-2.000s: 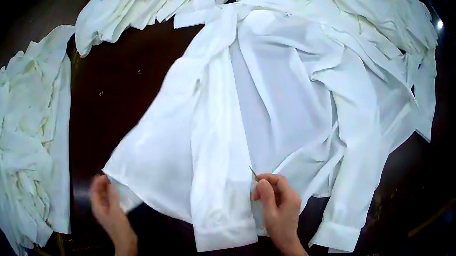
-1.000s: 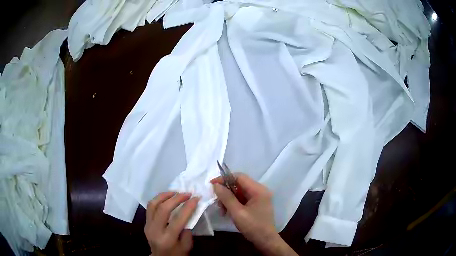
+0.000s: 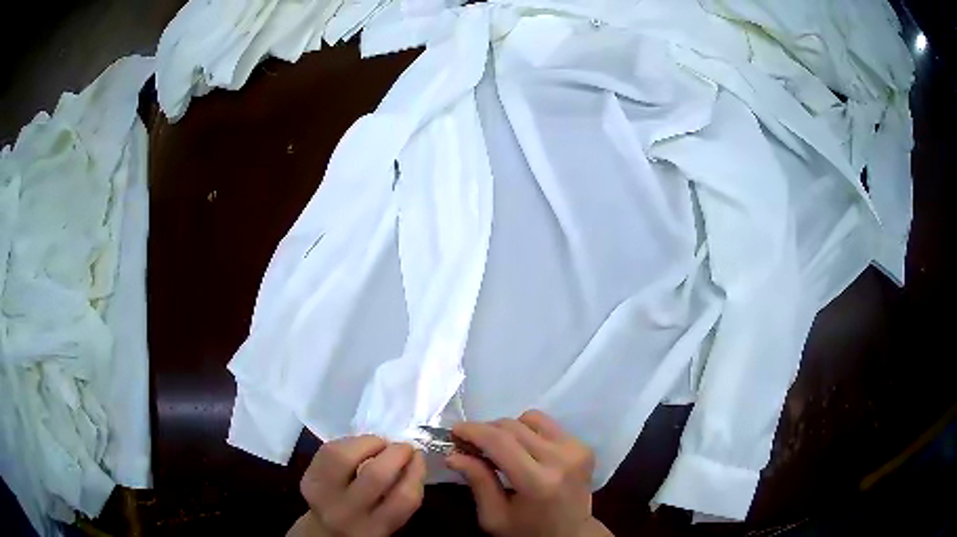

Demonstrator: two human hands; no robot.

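A white shirt lies spread on the dark tabletop, its body panel thin and see-through. My left hand pinches the lower end of the sleeve near the shirt's bottom edge. My right hand holds the thread snips, blades pointing left at the fabric by my left fingertips. Whether the blades are closed on a thread cannot be seen. Another cuff lies flat at the lower right. A second stiff band shows at the lower left.
A side stack of shirts lies along the left edge. A large heap of white shirts lies at the far side and continues to the upper right. Tiny pale scraps lie on the dark tabletop.
My left hand has come from the lower-left corner of the shirt to the sleeve end. The sleeve end is gathered up. The snips have moved down and left and now point left.
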